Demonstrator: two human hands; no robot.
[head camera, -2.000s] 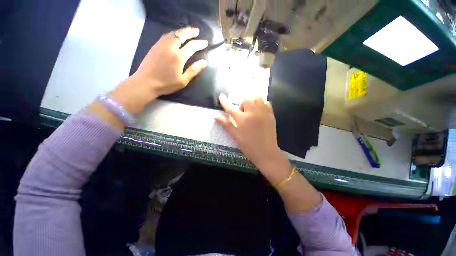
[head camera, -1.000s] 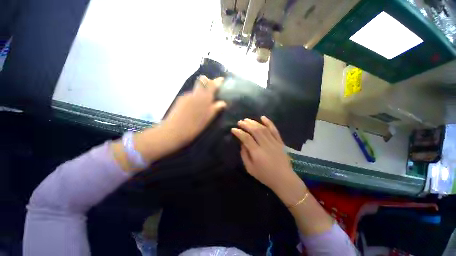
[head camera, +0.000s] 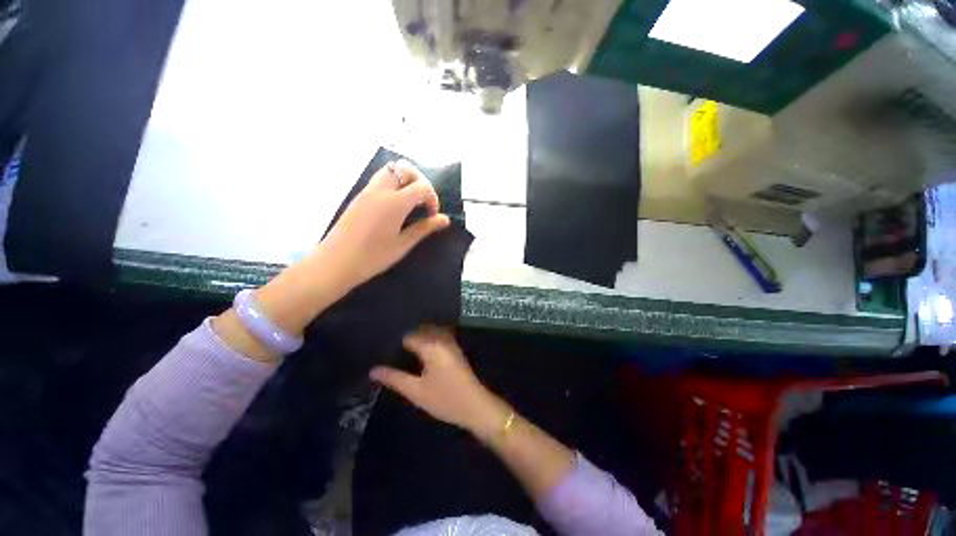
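Observation:
A dark garment panel [head camera: 409, 283] lies over the table's front edge, left of and in front of the needle area, and hangs down toward my lap. My left hand [head camera: 393, 218] grips its upper part on the table, with thumb and fingers together. My right hand [head camera: 435, 379] is lower, below the table edge, against the hanging cloth; its fingers look spread and slightly blurred, and whether it pinches the cloth is unclear. The sewing machine's needle parts [head camera: 484, 75] are above, beside bright glare. A stack of small dark cut pieces [head camera: 582, 183] lies right of the needle.
The white table [head camera: 231, 157] has a green front edge [head camera: 629, 314]. Another dark cloth [head camera: 89, 126] lies far left. Blue and yellow-green snips [head camera: 753, 260], a small dark tray [head camera: 889, 241] and a yellow label [head camera: 705, 132] are right. A red basket [head camera: 723, 450] stands below.
The panel has come away from the needle toward me and over the table edge. My right hand has moved from the needle area down and left. The view has shifted.

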